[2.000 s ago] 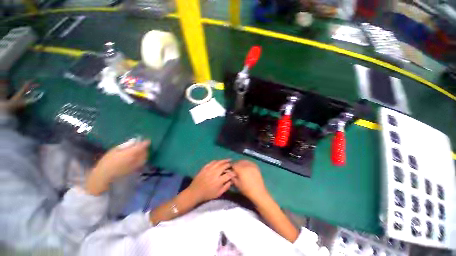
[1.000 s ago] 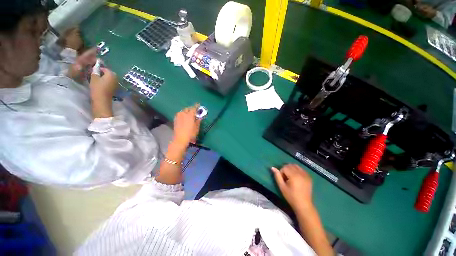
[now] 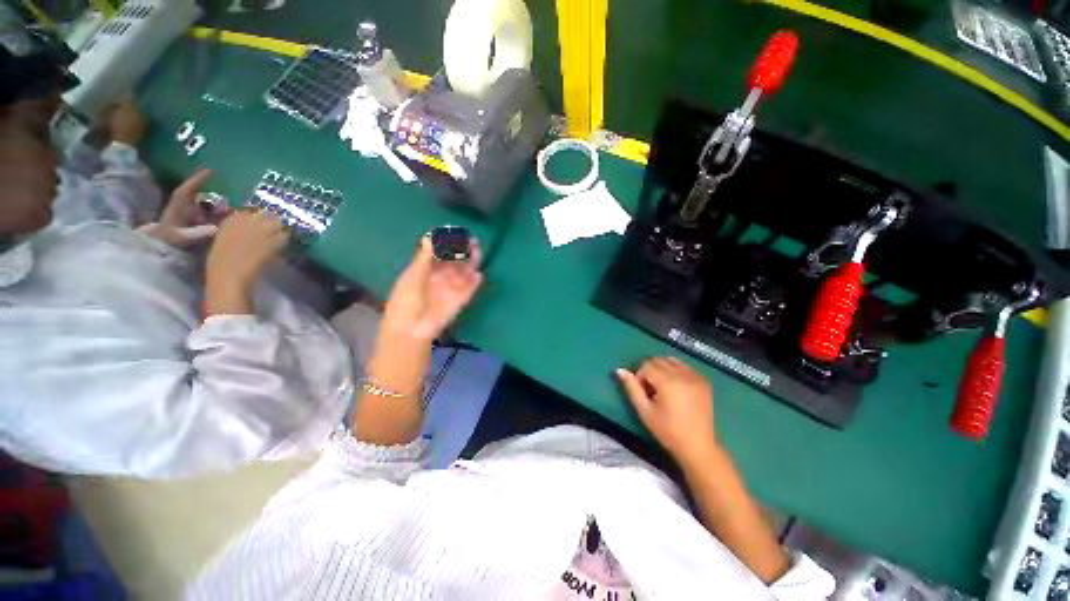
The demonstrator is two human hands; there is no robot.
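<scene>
My left hand (image 3: 429, 289) is raised over the bench at centre left and holds a watch case assembly (image 3: 451, 244) between thumb and fingers, its dark face with silver rim turned up. My right hand (image 3: 674, 403) rests near the bench's front edge with fingers curled; I see nothing in it. The black press fixture (image 3: 727, 340) stands right of my left hand and beyond my right. Its left toggle clamp (image 3: 771, 63) has the red handle up. The middle clamp (image 3: 834, 311) and right clamp (image 3: 979, 387) have their handles down. Whether the nests hold units I cannot tell.
A tape ring (image 3: 568, 167) and white paper (image 3: 584, 215) lie left of the fixture. A tape dispenser (image 3: 467, 139) stands behind my left hand. A neighbour (image 3: 141, 340) works at left beside a small parts tray (image 3: 295, 203). A white tray (image 3: 1037, 517) is at the right edge.
Both hands were together at the bench edge, then apart. In the last second my left hand turned over, so the unit shows its dark face instead of its light side. My right hand stayed put.
</scene>
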